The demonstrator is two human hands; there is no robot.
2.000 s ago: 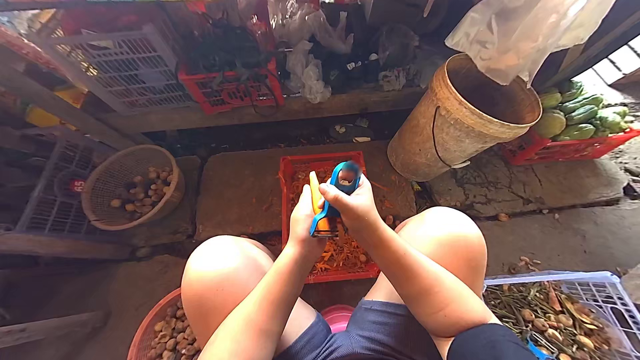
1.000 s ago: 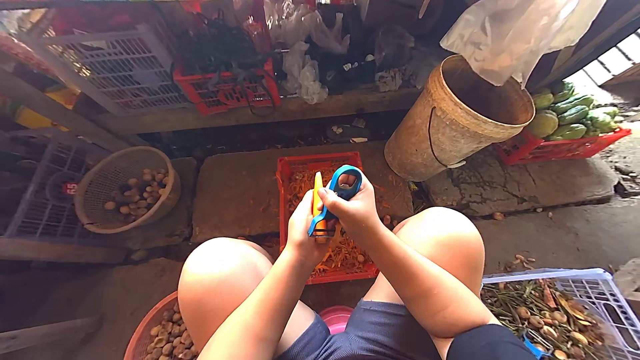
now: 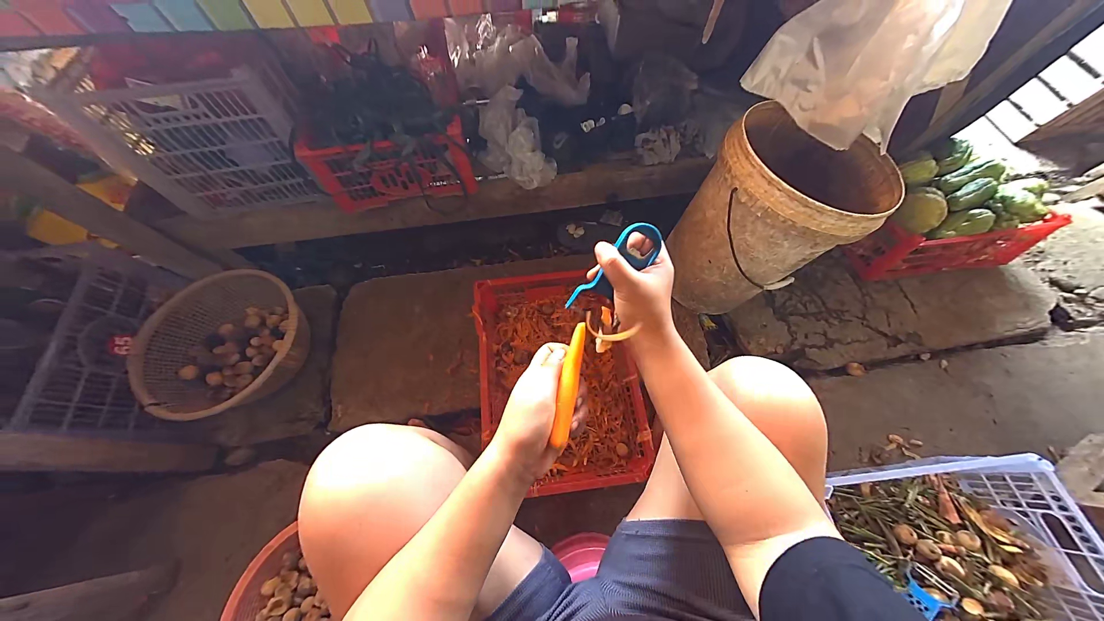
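My left hand [image 3: 536, 405] grips an orange carrot [image 3: 567, 384], its tip pointing away from me. Farther off and to the right, my right hand [image 3: 638, 280] is closed around a peeler with a blue loop handle [image 3: 638, 228]. A thin curved strip of peel [image 3: 614, 335] hangs just under that hand, near the carrot's tip. The peeler's blade is hard to make out. Beneath both hands lies a red plastic crate [image 3: 485, 345] with orange peelings [image 3: 604, 440] in it.
A round basket of small roundish produce [image 3: 147, 345] stands left; another basket [image 3: 250, 578] sits beside my left knee. Right are a tall dirty bucket [image 3: 707, 233], a red crate of green vegetables [image 3: 983, 250] and a pale crate of scraps [image 3: 1018, 466]. Plastic bags [image 3: 517, 147] hang ahead.
My hands were together over the red crate, with the carrot and peeler side by side. Now they are apart, the peeler farther forward and right of the carrot. A peel strip shows below my right hand.
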